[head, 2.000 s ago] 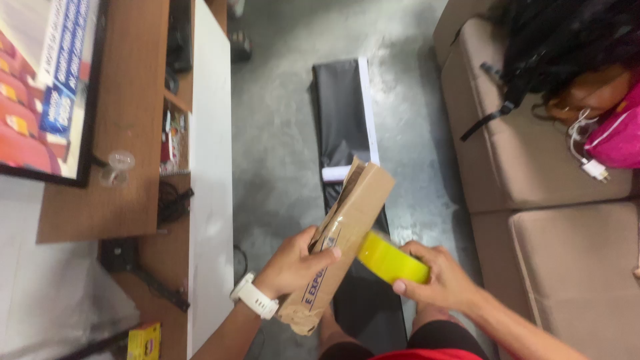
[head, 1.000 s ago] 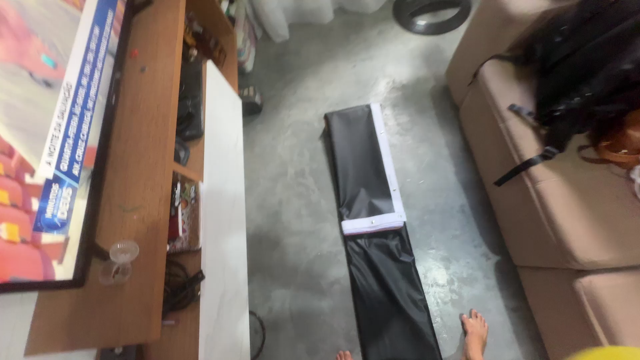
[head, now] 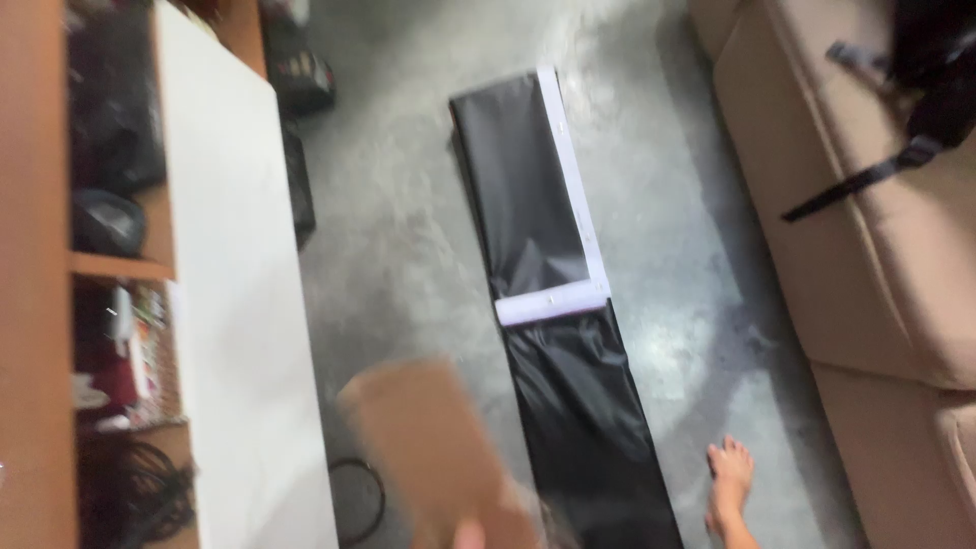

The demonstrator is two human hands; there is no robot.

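Observation:
A blurred piece of brown cardboard (head: 435, 435) rises from the bottom edge, left of the middle. Against its lower part shows a fingertip of my left hand (head: 469, 535); the rest of that hand is out of frame. My right hand does not appear. Along the floor beyond the cardboard lies a long, folded black sheet (head: 518, 191) of smooth, shiny material. White strips (head: 553, 301) run down the right edge of its far section and across its middle.
On the left stand a brown wooden shelf unit (head: 122, 265) holding assorted items and a white panel (head: 244, 305). A beige sofa (head: 816, 229) with a black strapped bag (head: 938, 91) is on the right. A bare foot (head: 730, 480) rests right of the sheet.
Two seconds ago my left hand held the cardboard and my right a yellow roll of tape; one second ago the cardboard was out of view. Now it is back, without the yellow roll in sight.

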